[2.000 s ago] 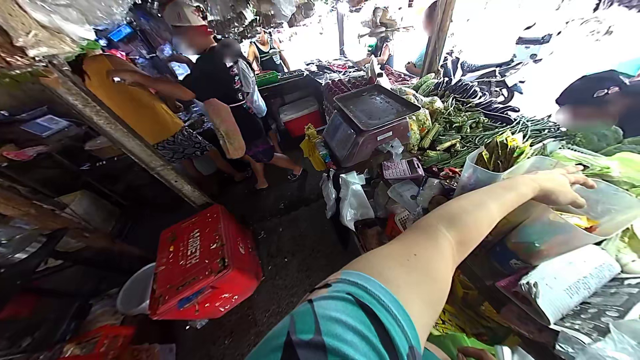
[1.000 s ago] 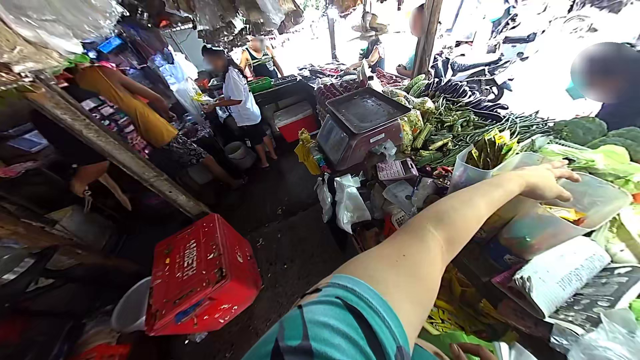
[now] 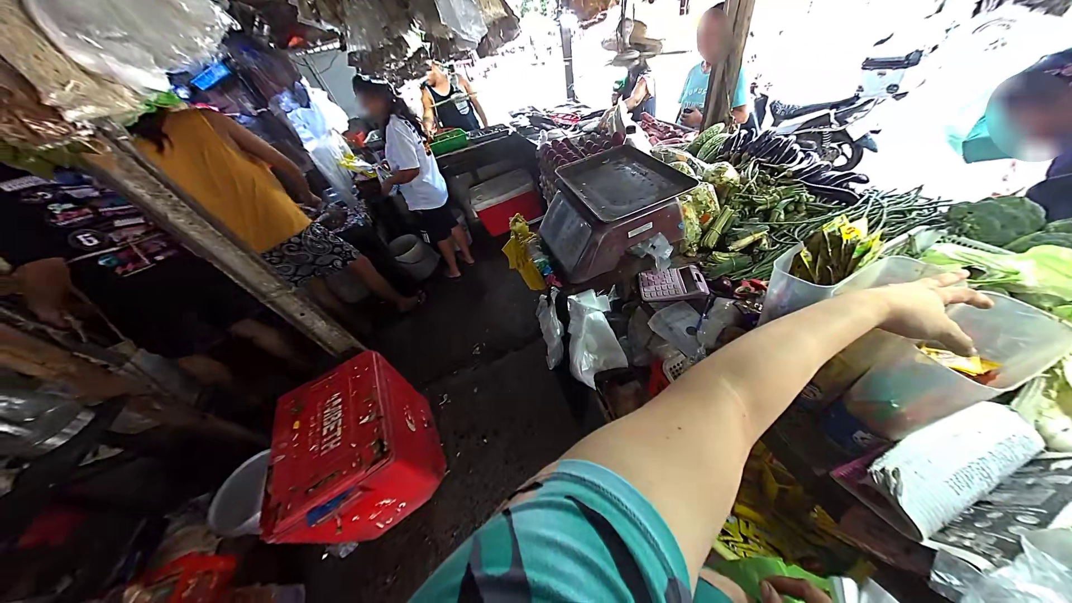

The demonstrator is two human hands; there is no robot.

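Observation:
My left hand reaches out to the right over the rim of translucent plastic containers, with its fingers apart and nothing visible in them. Below the fingers, yellow packets lie inside one container. A bundle of dark leafy produce with yellow wrapping stands in the container behind the wrist. At the bottom edge, only part of my right hand shows, beside a green leaf or sheet; its grip is hidden. Rolled newspaper lies below the containers.
A weighing scale and a pink calculator sit left of piled eggplants and green beans. Plastic bags hang at the stall's edge. A red cooler box stands on the floor by a slanted post. Several people stand around.
My left hand stays over the containers, its fingers now lower at the opening. The person in black in the aisle two seconds ago is gone from there; a person in white stands farther back.

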